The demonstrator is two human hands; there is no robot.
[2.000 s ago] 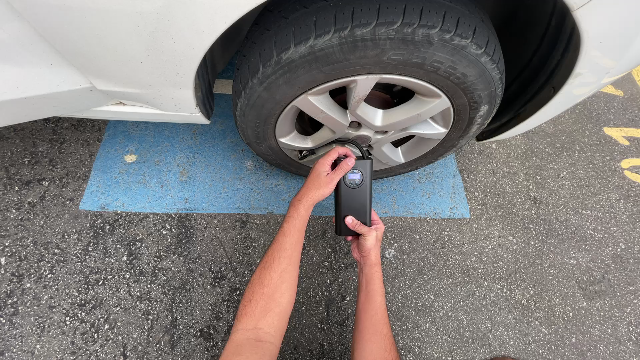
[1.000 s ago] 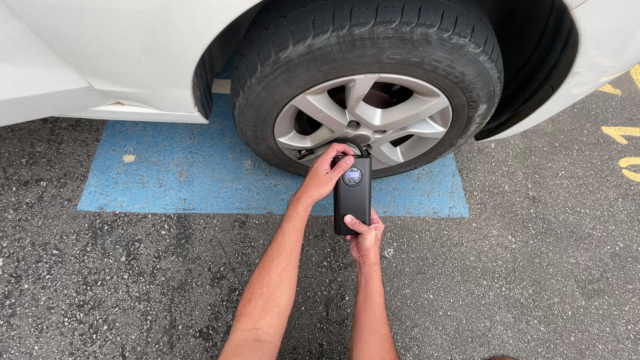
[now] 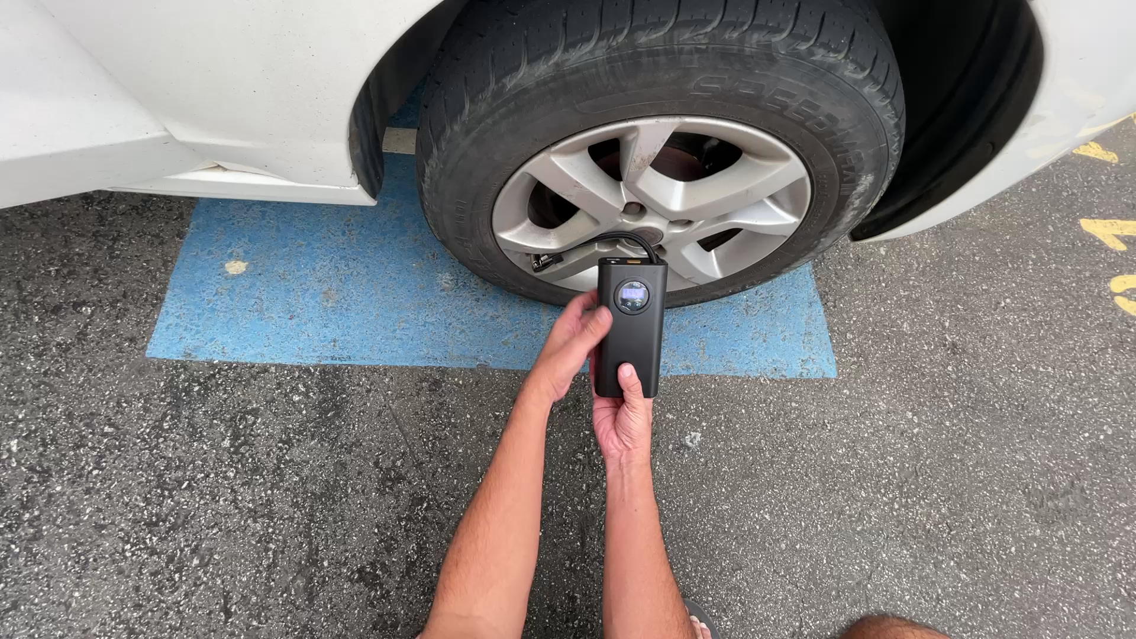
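Observation:
My right hand [image 3: 623, 413] grips the lower end of a black portable tire inflator [image 3: 632, 342], its thumb across the front. A round display on the inflator is lit. At the inflator's upper left side is my left hand [image 3: 572, 342], fingers partly behind the body; whether it grips or only touches cannot be told. A black air hose [image 3: 635, 238] curves from the inflator's top to the left, over the silver alloy wheel [image 3: 577, 177]. Its metal end fitting [image 3: 546, 262] lies at the wheel's lower left rim, where the valve itself is hard to make out.
The black tire [image 3: 479, 169] stands on blue-painted ground [image 3: 284, 284] under the white car body [image 3: 257, 80]. Dark asphalt [image 3: 266, 497] surrounds the blue patch. Yellow painted marks [image 3: 1109, 232] lie at the right. Part of a sandalled foot [image 3: 701, 621] shows at the bottom edge.
My left hand has moved down from the inflator's top, by the hose, to its upper left side. The hose and the inflator's top edge are now uncovered. My right hand keeps its hold.

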